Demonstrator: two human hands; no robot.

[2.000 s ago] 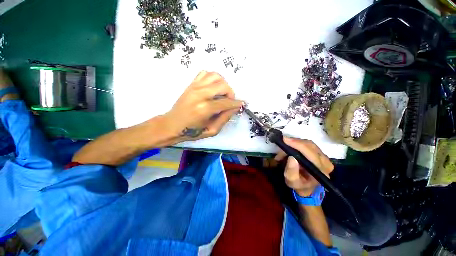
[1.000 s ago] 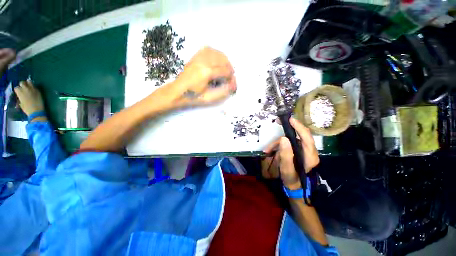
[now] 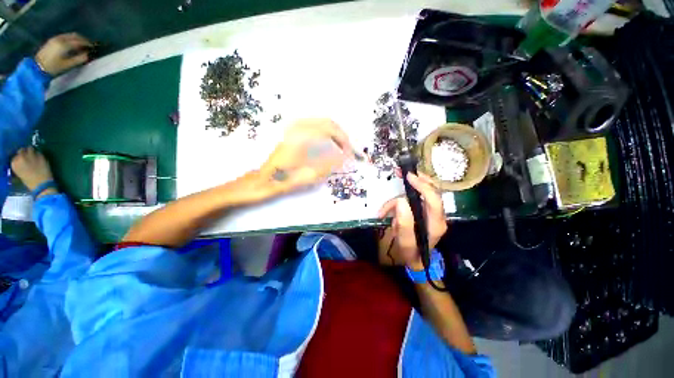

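Observation:
My right hand (image 3: 415, 221), with a blue wristband, holds the black soldering iron (image 3: 416, 214) upright; its silver shaft lies over the dark glinting component pile (image 3: 387, 133). My left hand (image 3: 314, 153) is bare and blurred, left of that pile. Its fingertips are near a small bit at the pile's left edge; whether they grip it I cannot tell. A small group of components (image 3: 347, 187) lies just below my left hand. A dark green-black pile (image 3: 227, 94) lies at the upper left of the white sheet (image 3: 318, 66).
A tan round container (image 3: 484, 159) with whitish bits stands right of the iron. A black fan (image 3: 451, 79) stands behind it. A yellow sponge (image 3: 582, 171) is at the right. A solder spool (image 3: 111, 179) stands on the green mat. Another person's hands (image 3: 63, 54) show at the left.
The view has shifted. The iron has swung from my left fingertips to upright over the right pile. My left hand has moved away from the iron's earlier position, then lower and closer to the right pile.

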